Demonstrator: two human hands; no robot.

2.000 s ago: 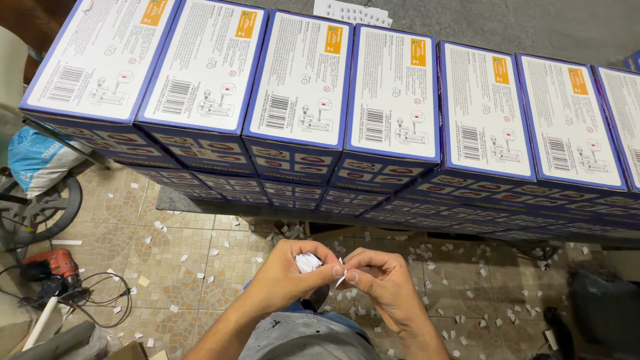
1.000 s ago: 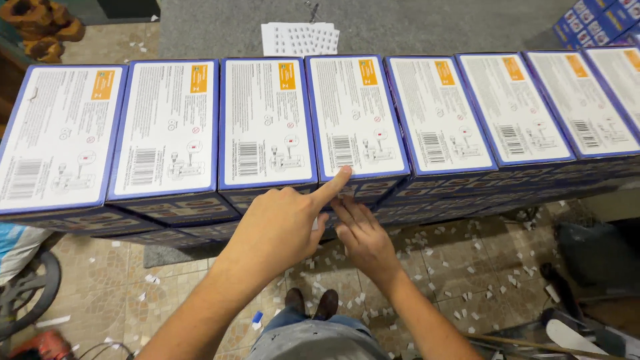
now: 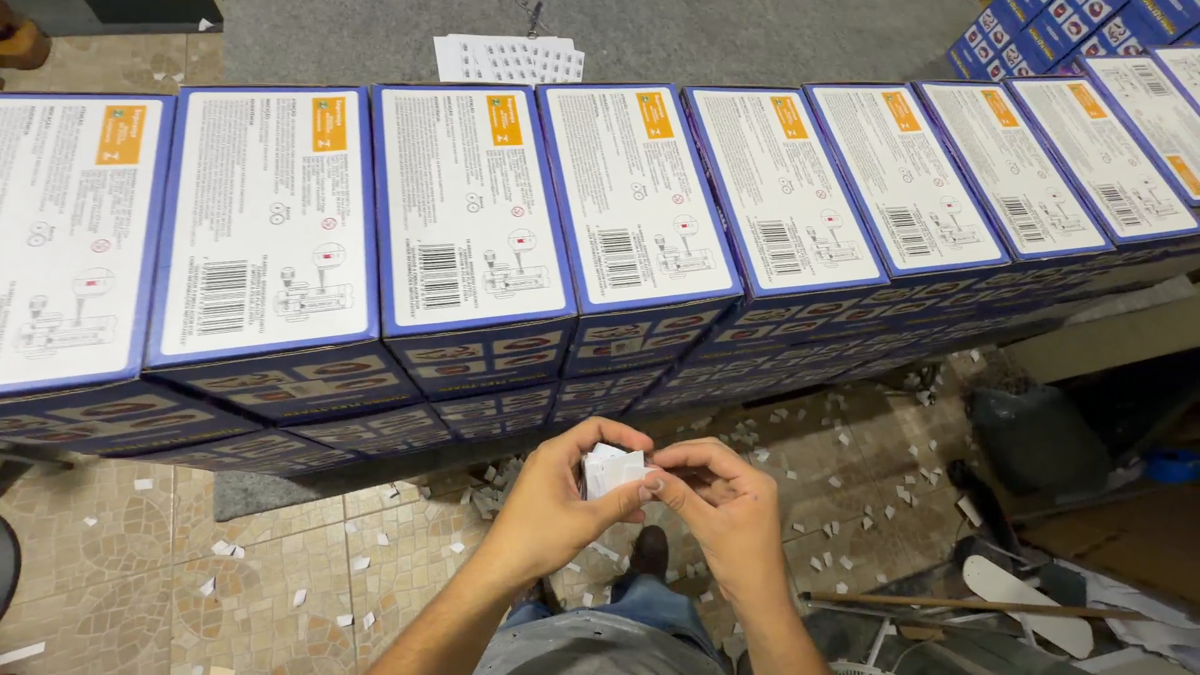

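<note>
My left hand (image 3: 567, 497) holds a small stack of white paper pieces (image 3: 614, 469) between thumb and fingers, below the front edge of the boxes. The thumb and index finger of my right hand (image 3: 717, 497) pinch the right edge of that stack. Beyond both hands runs a long row of blue cardboard boxes (image 3: 473, 187), their white printed panels with barcodes and orange patches facing up. More boxes lie beneath them. Behind the row, white sticker sheets (image 3: 509, 61) with small printed marks rest on a grey surface.
The grey carpet-like surface (image 3: 328, 42) extends behind the row. More blue boxes (image 3: 1059, 33) are stacked at the back right. Paper scraps (image 3: 225, 548) litter the tiled floor. A wooden stick (image 3: 966, 603) and a white board (image 3: 1027, 605) lie at the lower right.
Both hands have moved back from the front edge of a middle box, where the left index finger was touching near its barcode. They now meet at the white paper stack.
</note>
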